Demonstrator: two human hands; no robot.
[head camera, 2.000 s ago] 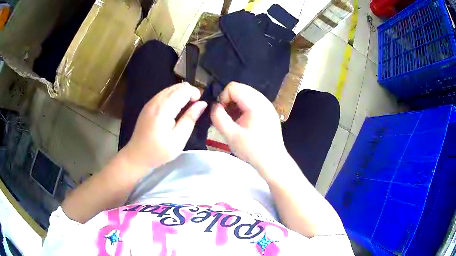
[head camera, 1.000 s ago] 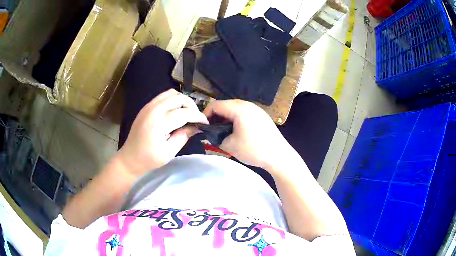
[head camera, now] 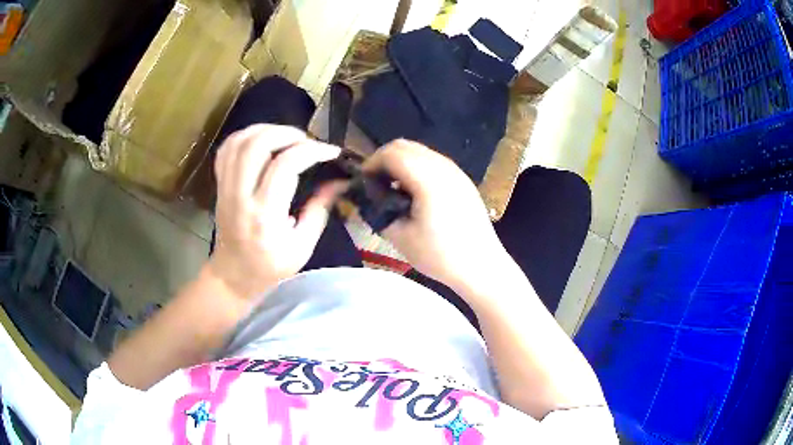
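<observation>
A small dark pouch [head camera: 378, 202], crumpled and partly blurred, is held between my two hands above my lap. A small brownish-gold spot shows near its middle. My left hand [head camera: 265, 195] is closed around its left part, fingers curled over it. My right hand [head camera: 435, 209] grips its right part, thumb and fingers around it. The fingers hide much of the pouch. Flat matt black pieces [head camera: 443, 96] lie heaped on the low carton [head camera: 500, 178] beyond my hands.
A tall torn brown carton [head camera: 174, 96] with dark contents stands at the left. A blue crate [head camera: 722, 96] and a large blue box [head camera: 687, 304] are at the right. A red object [head camera: 683, 19] is at the top right. Yellow tape [head camera: 603, 130] runs over the pale tiles.
My left hand has risen and spread wider around the pouch. My right hand has moved up slightly. More of the dark, crumpled pouch shows between them, with a brownish-gold spot now visible.
</observation>
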